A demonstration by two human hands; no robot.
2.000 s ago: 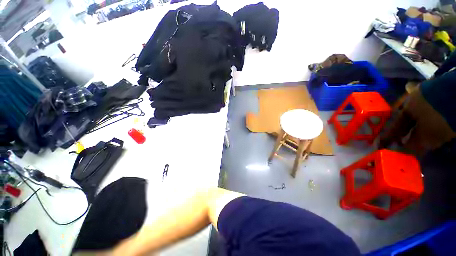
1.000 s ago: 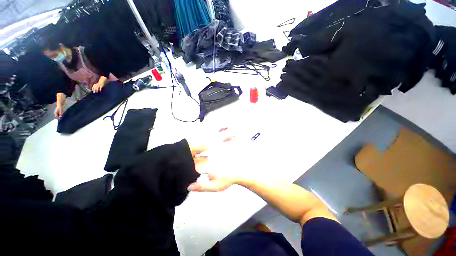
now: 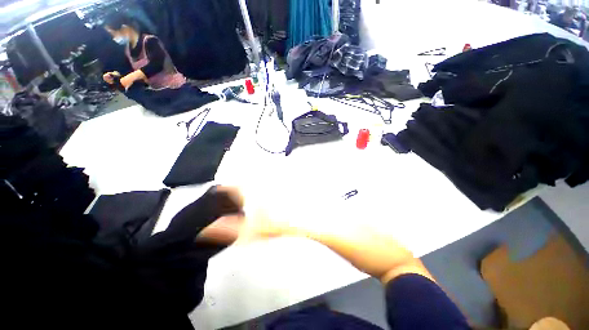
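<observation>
A large black garment (image 3: pixel 155 277) fills the lower left, with a narrower part of it reaching over the white table (image 3: pixel 271 271). My right hand (image 3: pixel 248 222) comes in from the lower right and is at the end of that part, blurred, with the cloth edge between its fingers. Skin also shows at the cloth's upper edge and inside its fold; whether this is my left hand cannot be told. My left arm is hidden. Small dark snips (image 3: pixel 350 194) lie on the table to the right of my hand.
A dark cloth piece (image 3: pixel 202 155), a black pouch (image 3: pixel 316 129), a red thread spool (image 3: pixel 363 138) and hangers (image 3: pixel 374 106) lie on the table. A black garment pile (image 3: pixel 491 129) is at right. A masked person (image 3: pixel 152 61) stands across the table. Cardboard (image 3: pixel 533 277) lies on the floor.
The view first swung left to the garment and person, then shifted slightly. My right hand has come to the garment and moved a little left with its edge. The person's hands have lifted.
</observation>
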